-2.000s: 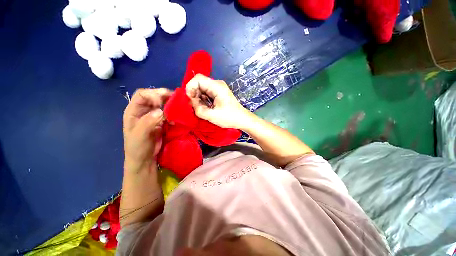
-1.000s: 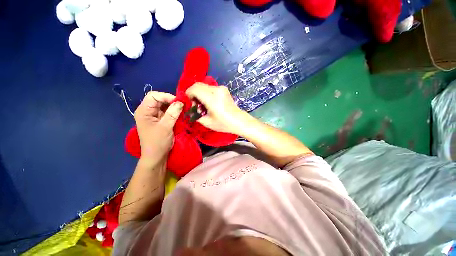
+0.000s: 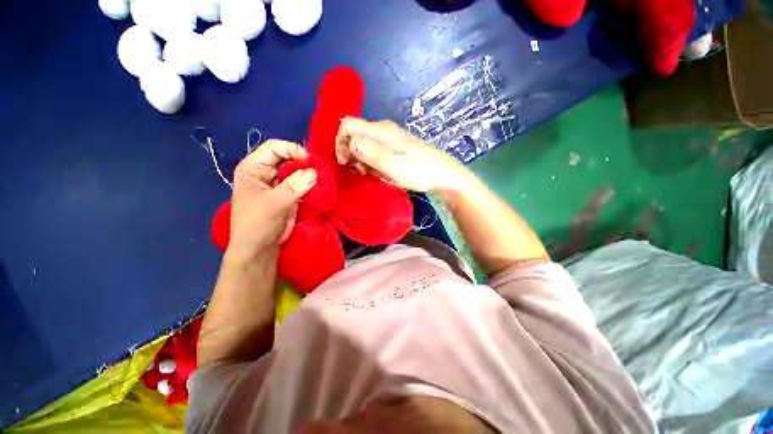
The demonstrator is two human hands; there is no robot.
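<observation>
A red plush piece [image 3: 373,210] with several rounded lobes lies over the table edge near my lap. My left hand [image 3: 269,191] grips one of its lobes between thumb and fingers on the left side. My right hand [image 3: 386,155] is at the upper right of the piece, fingers curled; a small dark tool shows partly under its fingers. A needle cannot be made out. Pale thread [image 3: 217,158] lies on the table left of my left hand.
White pompoms [image 3: 225,54] lie in a heap at the upper left. More red plush pieces [image 3: 665,34] are at the far edge, near a cardboard box [image 3: 753,63]. A yellow bag [image 3: 102,398] with red pieces hangs at the lower left. Pale sacks [image 3: 678,322] stand at the right.
Since one second ago, my right hand has moved up and right off the middle of the piece, uncovering the lobes there. My left hand keeps its grip. Earlier, it was at the piece's left edge.
</observation>
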